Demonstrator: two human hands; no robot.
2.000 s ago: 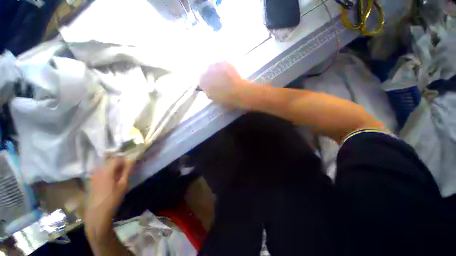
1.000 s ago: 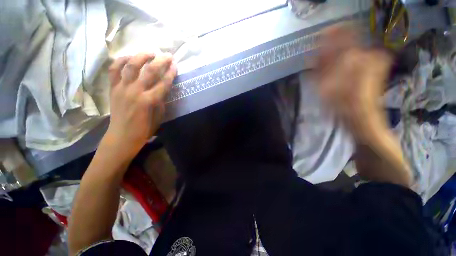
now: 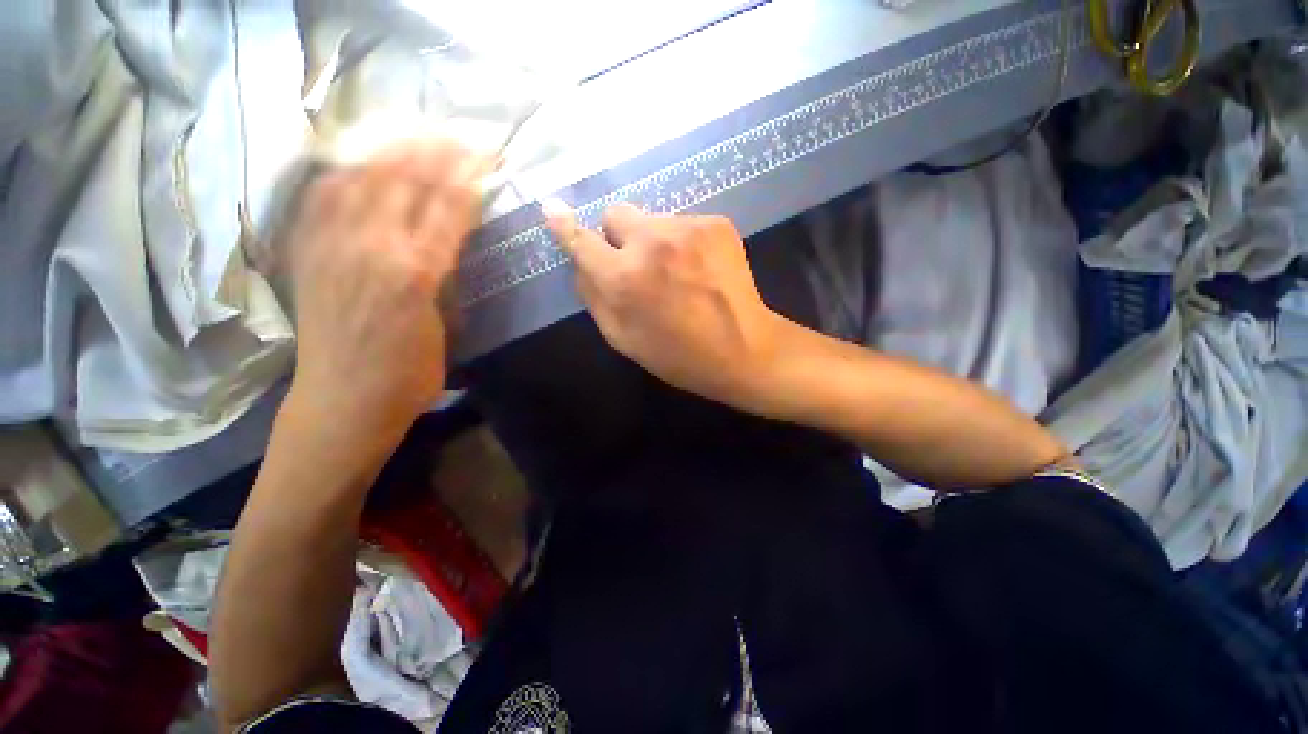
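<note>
The pale garment piece (image 3: 158, 215) lies in folds over the left of the table and its front edge. My left hand (image 3: 376, 237) is blurred and lies over the garment's right end; its fingertips are not clear, so its grip cannot be told. My right hand (image 3: 667, 294) is over the printed ruler (image 3: 803, 144) at the table's front edge, with thumb and index finger close to a small pale corner of cloth (image 3: 534, 179). Whether it pinches the cloth cannot be told. Bright glare washes out the table top behind.
Yellow-handled scissors (image 3: 1159, 43) lie at the table's right end. A thin dark cord hangs below the edge there. Pale cloth piles (image 3: 1219, 387) and a blue crate (image 3: 1126, 273) are at the right. A red-edged crate (image 3: 438, 552) with white cloth is below left.
My right hand has come from near the scissors leftwards to the cloth beside my left hand. My left hand stays near the same cloth, now blurred. The view has shifted slightly.
</note>
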